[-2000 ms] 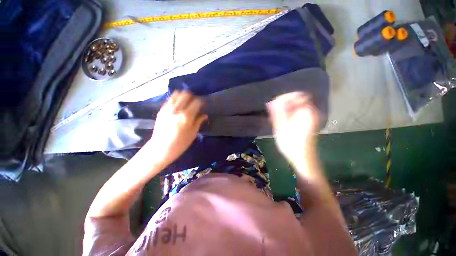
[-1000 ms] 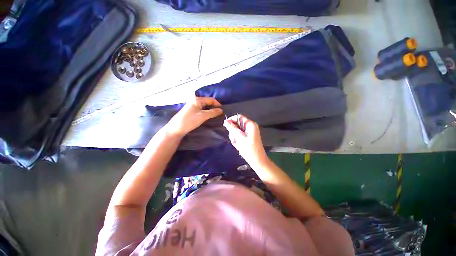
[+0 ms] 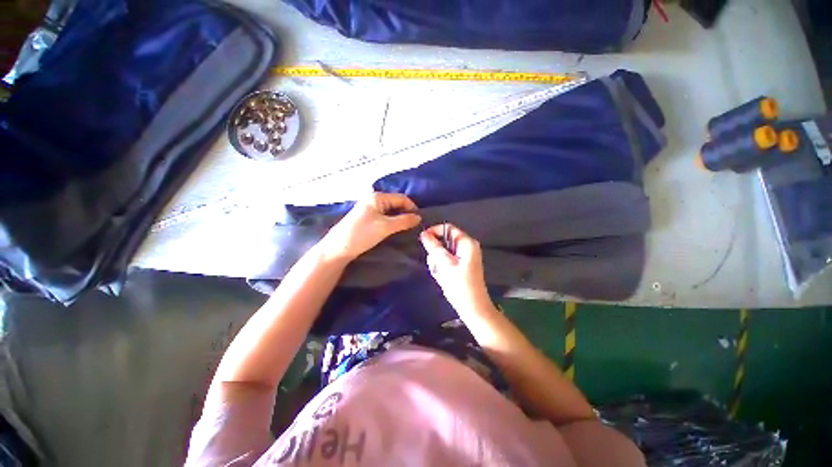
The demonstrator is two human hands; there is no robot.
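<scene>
A navy and grey garment (image 3: 547,214) lies folded across the table's near edge, shiny navy side to the back and matte grey nearer me. My left hand (image 3: 376,226) pinches the garment's grey part between thumb and fingers. My right hand (image 3: 453,257) is just to its right, with thumb and fingertips pinched together over the grey cloth. A thin needle seems to be between its fingertips, too small to see clearly. A round dish (image 3: 265,126) of shiny brown-gold buttons stands at the back left of my hands.
Stacked navy and grey garments (image 3: 137,119) lie at left. A yellow tape measure (image 3: 429,76) crosses behind the work, before a navy bundle (image 3: 483,20). Thread cones (image 3: 741,137) with orange tops and a bagged garment (image 3: 798,205) are at right. Polybags (image 3: 698,433) lie low right.
My right hand, out to the right and blurred two seconds ago, has come in beside my left hand. Since one second ago, the hands have barely moved; the view has shifted slightly.
</scene>
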